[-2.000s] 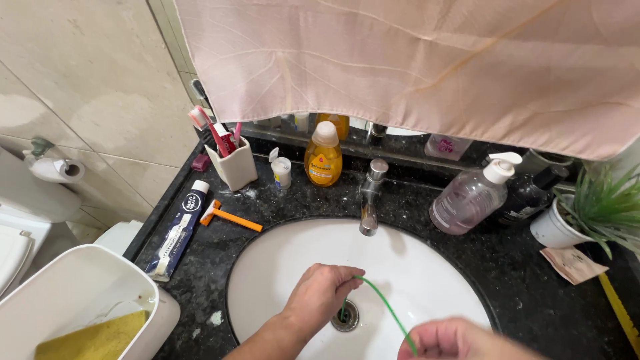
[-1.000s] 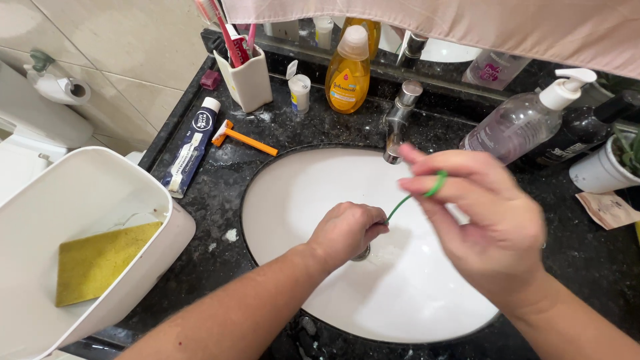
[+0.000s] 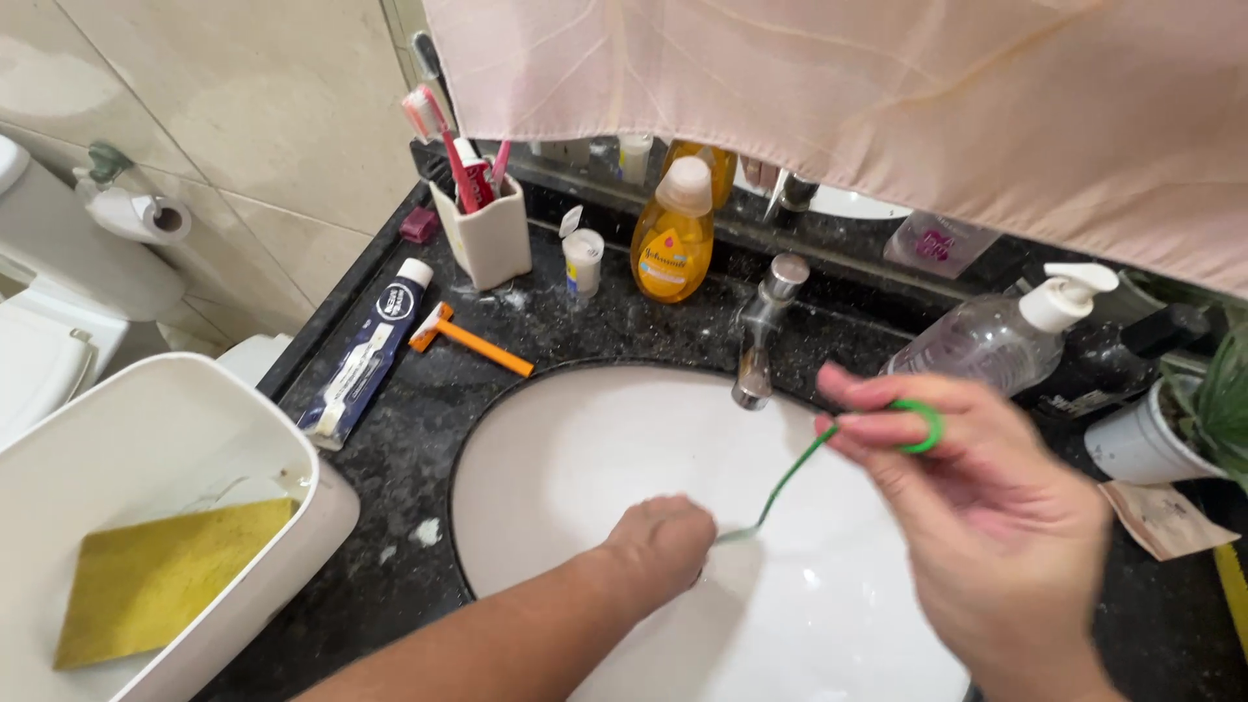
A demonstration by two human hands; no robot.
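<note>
A thin green flexible strip (image 3: 788, 478) with a ring at one end runs between my two hands over the white oval sink basin (image 3: 575, 439). My right hand (image 3: 955, 468), partly blurred, grips the ring end between its fingers, in front of the clear pump bottle. My left hand (image 3: 668, 546) is closed low in the basin around the strip's lower part; it hides the drain and whatever part of the strip lies beyond. Behind the hands stands the chrome faucet (image 3: 765, 331).
On the black stone counter are an orange razor (image 3: 478, 346), a toothpaste tube (image 3: 369, 356), a toothbrush cup (image 3: 487, 229), a yellow shampoo bottle (image 3: 673, 234), a pump bottle (image 3: 985, 336) and a potted plant (image 3: 1150, 429). A white bin (image 3: 327, 497) holds a yellow sponge (image 3: 175, 580). Pink cloth (image 3: 877, 107) hangs above.
Two seconds ago my right hand was low at the basin's front; it rose with the green strip and now stays raised. My left hand remains low in the basin.
</note>
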